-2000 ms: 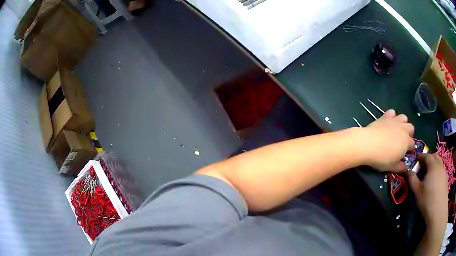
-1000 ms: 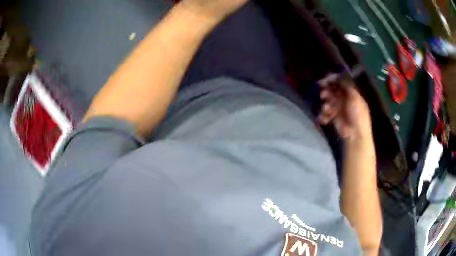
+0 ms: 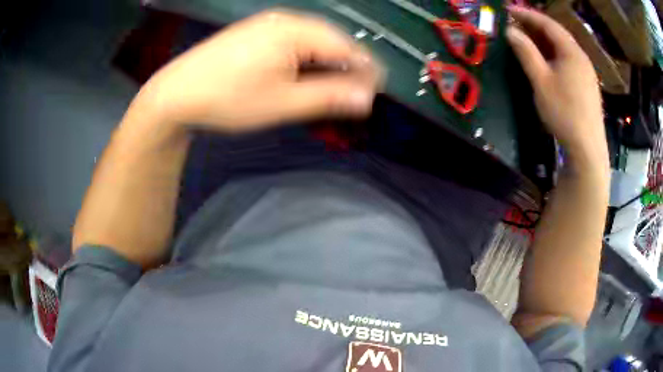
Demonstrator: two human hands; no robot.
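Note:
Two red thermometer housings, one nearer [image 3: 454,86] and one farther [image 3: 464,41], lie on the dark green mat with their silver probes pointing up-left. Part of another red piece with a white label [image 3: 483,18] shows at the top edge. My left hand [image 3: 269,73] is blurred, left of the housings, thumb and fingers curled close; I cannot tell if anything is between them. My right hand [image 3: 558,81] is right of the housings, fingertips near the top edge beside a small pinkish thing; whether it holds it is unclear.
Several small whitish bits [image 3: 477,133] lie around the housings near the mat's front edge. Brown cartons [image 3: 607,54] stand at the upper right. A black cable [image 3: 621,205] and a white tray [image 3: 649,236] show at right. A white-rimmed box [image 3: 43,298] is at lower left.
The view has swung. My left hand has come from the upper left edge to beside the mat. My right hand has moved from near my lap up to the right of the housings.

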